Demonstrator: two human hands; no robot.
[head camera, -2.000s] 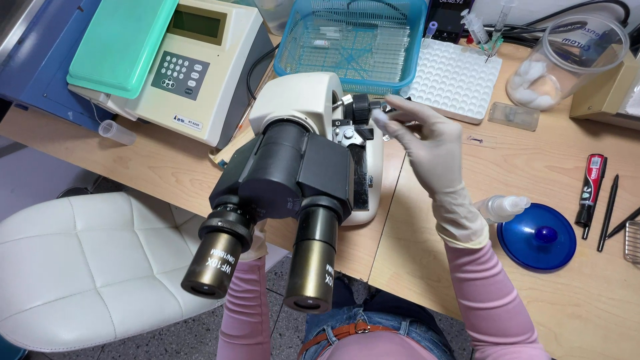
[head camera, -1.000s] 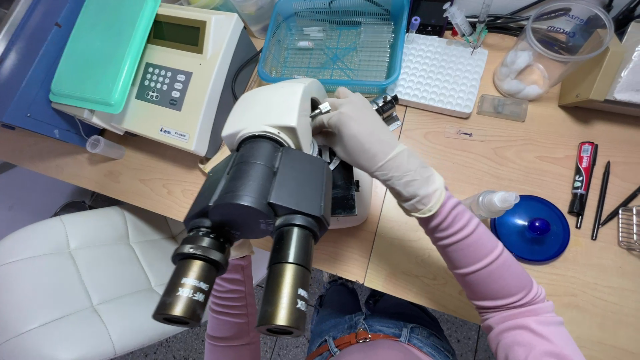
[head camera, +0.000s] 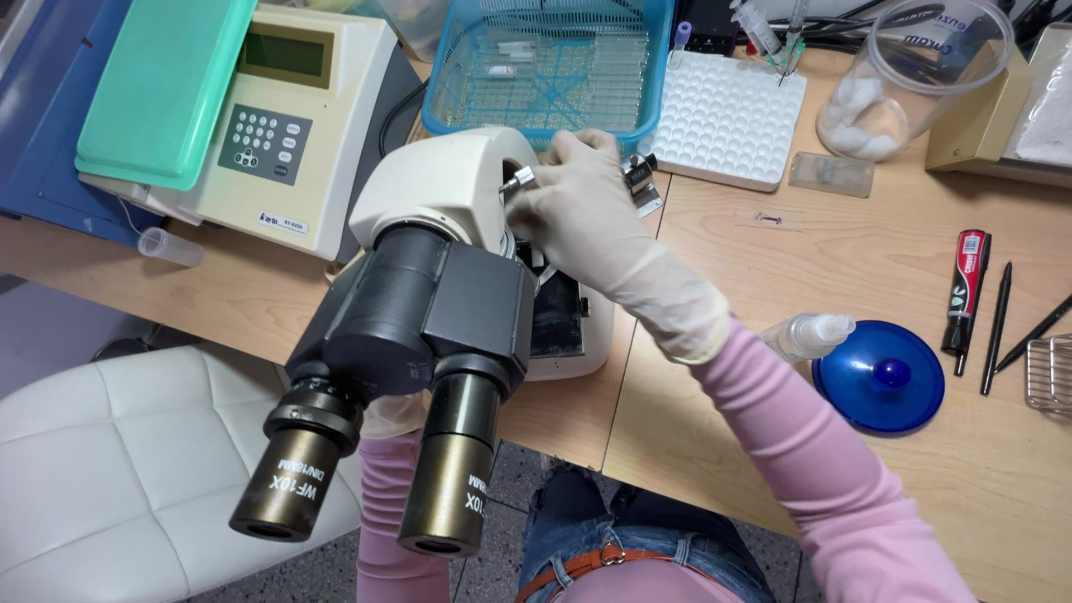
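Note:
A binocular microscope (head camera: 444, 193) with a white head and black eyepiece tubes fills the middle of the view. My right hand (head camera: 578, 201), in a pale glove, is at the right side of its head, over the objective area. The fingers are bent beside a small silver cylindrical part (head camera: 517, 178); whether they grip it is unclear. The microscope's stage fittings (head camera: 641, 172) show past my knuckles. My left hand (head camera: 394, 416) is mostly hidden behind the eyepiece tubes; only a bit of glove at the wrist shows. A stained glass slide (head camera: 769, 219) lies on the table to the right.
A blue basket (head camera: 544, 138) stands behind the microscope, a white well rack (head camera: 724, 117) to its right. Further right are a plastic jar with cotton (head camera: 913, 75), a dropper bottle (head camera: 808, 335), a blue lid (head camera: 879, 377) and a marker (head camera: 967, 289). A keypad analyzer (head camera: 285, 126) stands left.
My right hand has moved left from the right side of the stage to beside the microscope head. The view has shifted slightly.

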